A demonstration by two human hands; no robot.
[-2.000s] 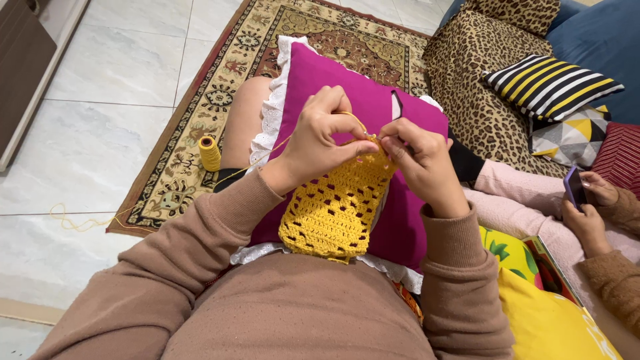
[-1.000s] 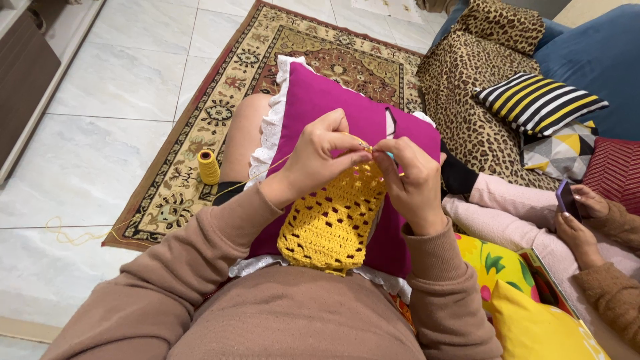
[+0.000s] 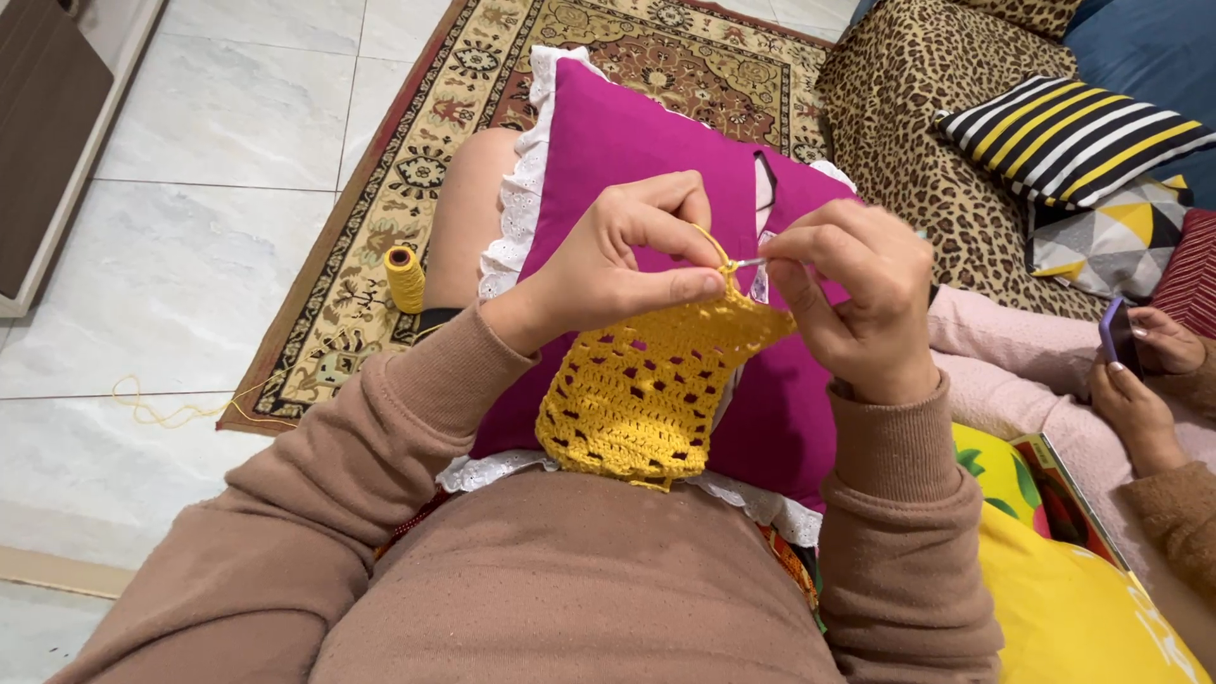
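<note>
My left hand (image 3: 655, 252) pinches the top edge of a yellow crocheted openwork piece (image 3: 636, 399), with a loop of yellow yarn (image 3: 711, 241) passing by its index finger. In my right hand (image 3: 850, 285) is a thin metal crochet hook (image 3: 750, 261), its tip at the stitches beside my left thumb. Most of the hook's handle is hidden by the fingers. The crochet hangs down over a magenta cushion (image 3: 646, 123) with white eyelet lace trim, which lies on my lap. A spool of yellow yarn (image 3: 406, 285) stands to the left, near my leg.
A patterned rug (image 3: 380, 228) lies over white floor tiles (image 3: 218, 256), where loose yellow yarn (image 3: 180, 413) trails. At right, another person's hands (image 3: 1140, 399) hold a phone (image 3: 1121, 332). Near them are a striped cushion (image 3: 1073, 138), a leopard-print cover (image 3: 912, 85) and a yellow cushion (image 3: 1064, 589).
My hands stay close together at the crochet's top edge. The fingers of my right hand have shifted, and the hook's metal shaft now shows between the hands.
</note>
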